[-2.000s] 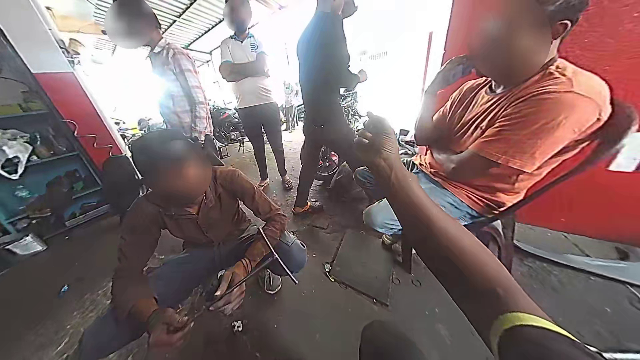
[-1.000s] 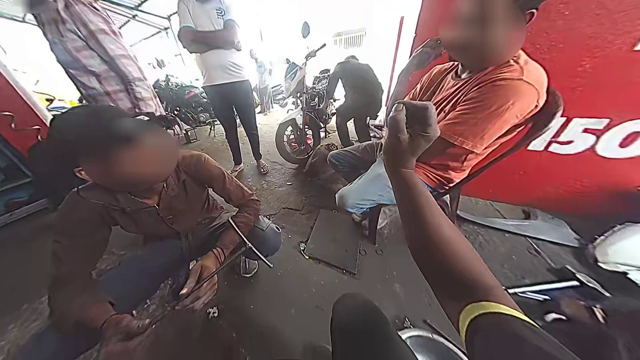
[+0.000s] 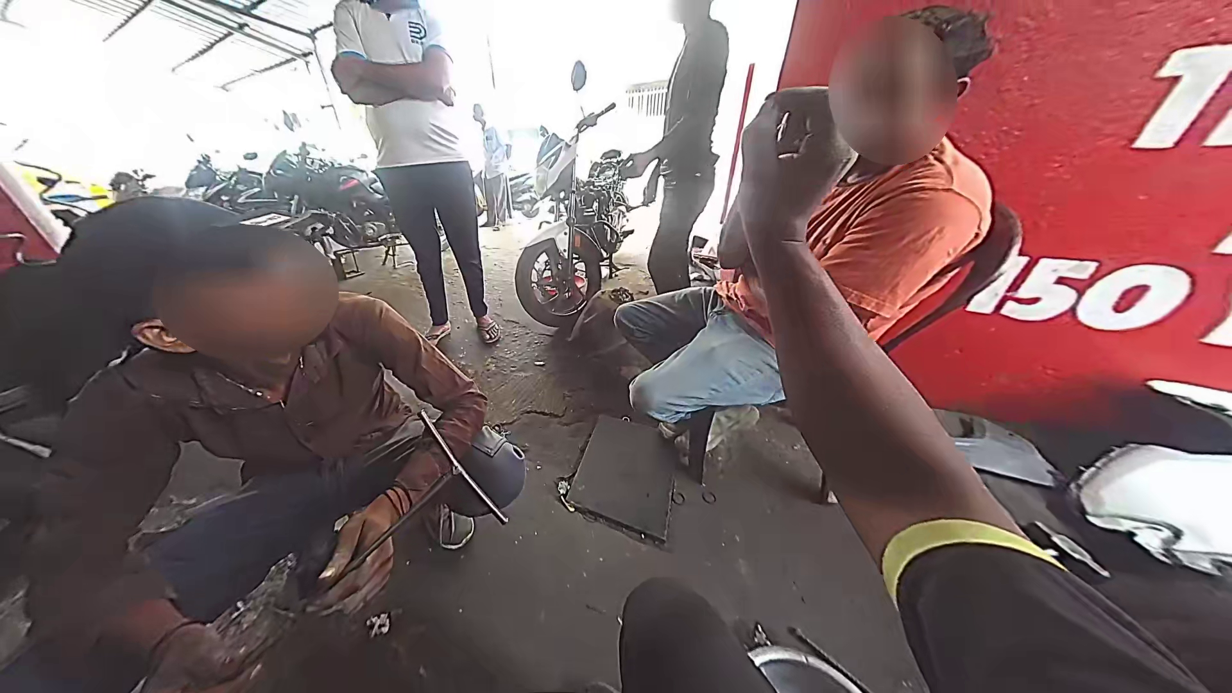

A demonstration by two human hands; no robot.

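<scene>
My right hand [image 3: 794, 159] is raised at the upper right, its fingers curled, in front of the seated person in an orange shirt. Whether something is inside the curled fingers is unclear. My forearm rises from a dark sleeve with a yellow cuff. My left hand is out of view. At the left, a crouching person in a brown shirt [image 3: 318, 404] holds a thin metal T-handle tool [image 3: 464, 469], its shaft running down past the fingers. A dark flat panel [image 3: 624, 478] lies on the floor between that person and my arm.
A partly stripped motorcycle [image 3: 568, 226] stands behind, beside a person in dark clothes [image 3: 688, 144]. Another person [image 3: 414, 144] stands with folded arms. A plastic chair [image 3: 991, 260] is by the red wall [image 3: 1059, 115]. White bodywork [image 3: 1155, 500] and a round metal part [image 3: 804, 669] lie low right.
The person in dark clothes was bent over by the motorcycle a second ago and now stands upright. My right hand stays raised. The person in a checked shirt has left the view, which has shifted.
</scene>
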